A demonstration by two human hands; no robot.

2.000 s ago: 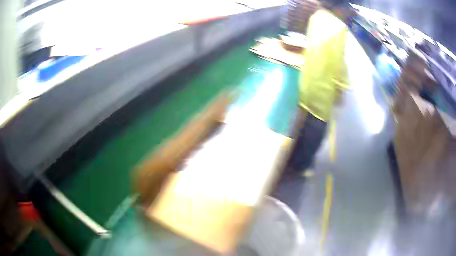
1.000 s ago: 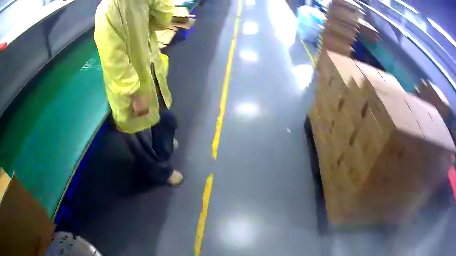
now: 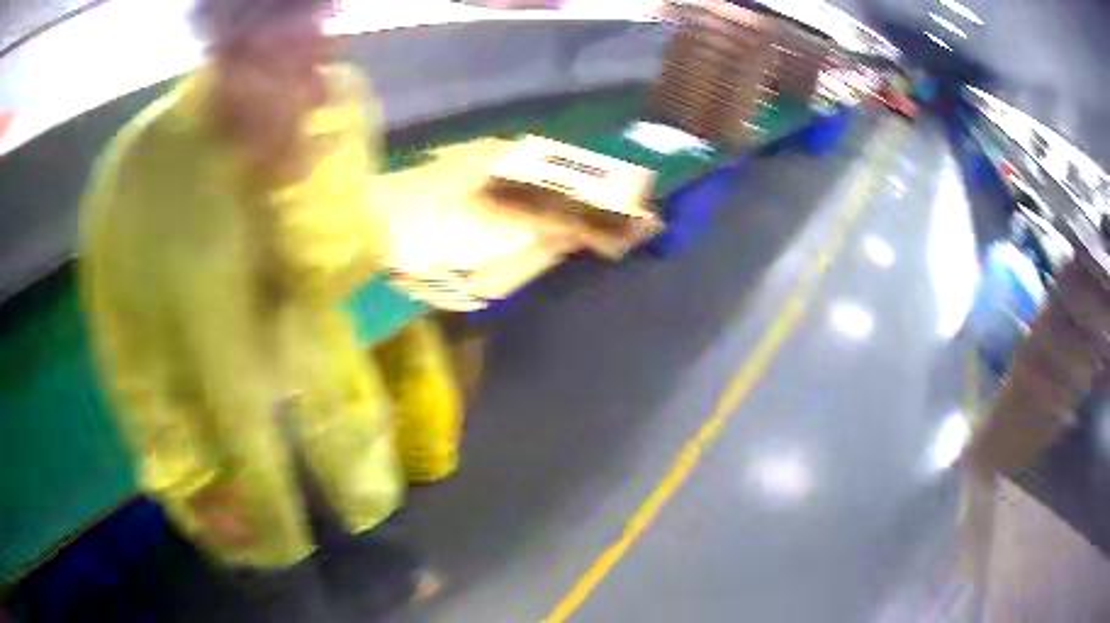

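Observation:
Neither of my hands is in the picture. Nearest in front of me at the left stands a person in a yellow smock [image 3: 244, 329], blurred, beside the green conveyor belt [image 3: 55, 414]. Behind the person, flat cardboard sheets [image 3: 469, 225] lie stacked on the belt, with a cardboard piece with dark print [image 3: 572, 170] on top. What the person's hands do cannot be made out clearly.
Stacks of brown cardboard [image 3: 712, 73] stand farther along the belt. A yellow lane line [image 3: 718, 420] runs along the grey floor [image 3: 779, 487]. Brown cartons [image 3: 1053, 353] stand at the right edge. A yellow object [image 3: 424, 402] is beside the person.
My view has swung right, then back left. The person in yellow appears larger and nearer. The cardboard sheets on the belt show more fully, and the cartons have shifted to the right edge.

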